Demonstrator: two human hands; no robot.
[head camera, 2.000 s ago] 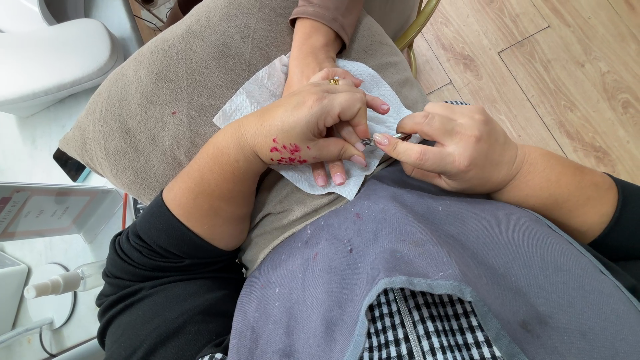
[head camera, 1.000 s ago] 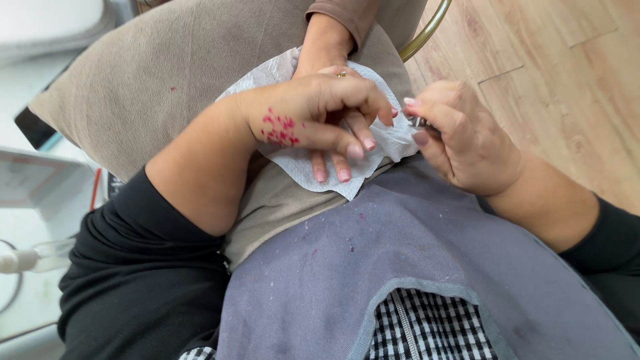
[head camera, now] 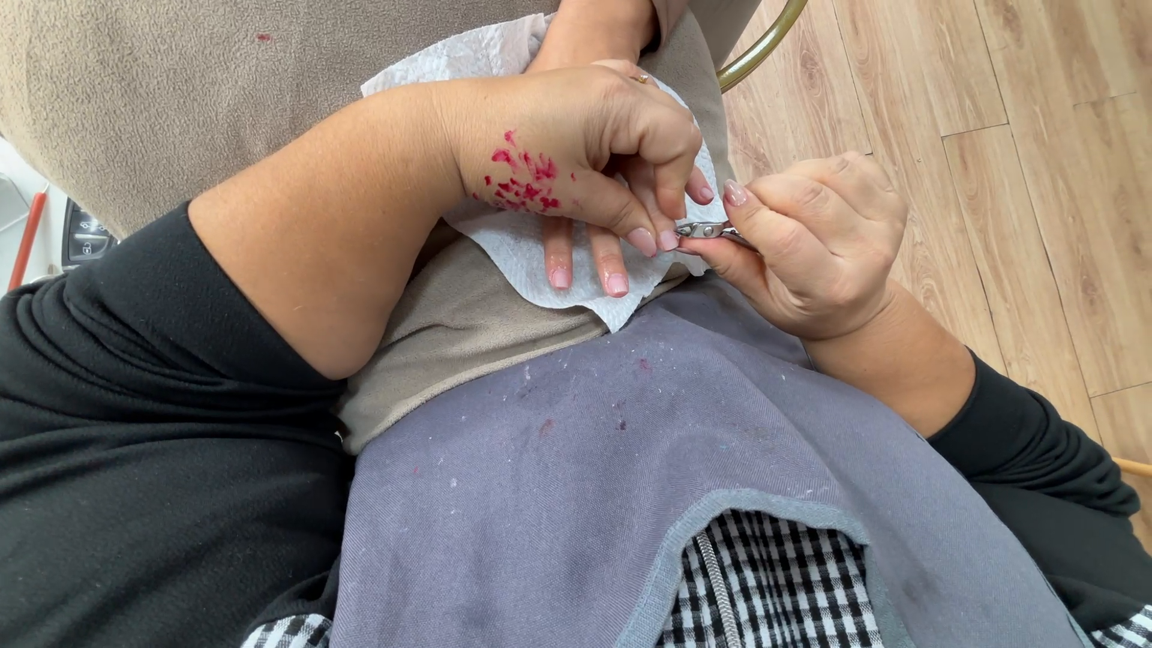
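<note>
My left hand point(head camera: 576, 153), with red smears on its back, pinches a finger of another person's hand point(head camera: 585, 247). That hand lies palm down on a white paper towel point(head camera: 531, 279), partly hidden under mine. My right hand point(head camera: 819, 234) is closed around metal cuticle nippers point(head camera: 706, 230), whose jaws are at the tip of the pinched finger. My right fingers cover most of the nippers' handles. The towel rests on a beige cushion point(head camera: 432, 360).
A grey apron point(head camera: 558, 468) covers my lap. The gold-coloured curved chair part point(head camera: 765, 45) stands behind the cushion, above the wooden floor point(head camera: 1017, 225). At the far left are a red stick point(head camera: 29, 238) and a dark device with buttons point(head camera: 85, 238).
The nippers have moved from beside the paper towel back to the other person's fingertip, and my right hand has come closer to my left. The view has shifted nearer the hands.
</note>
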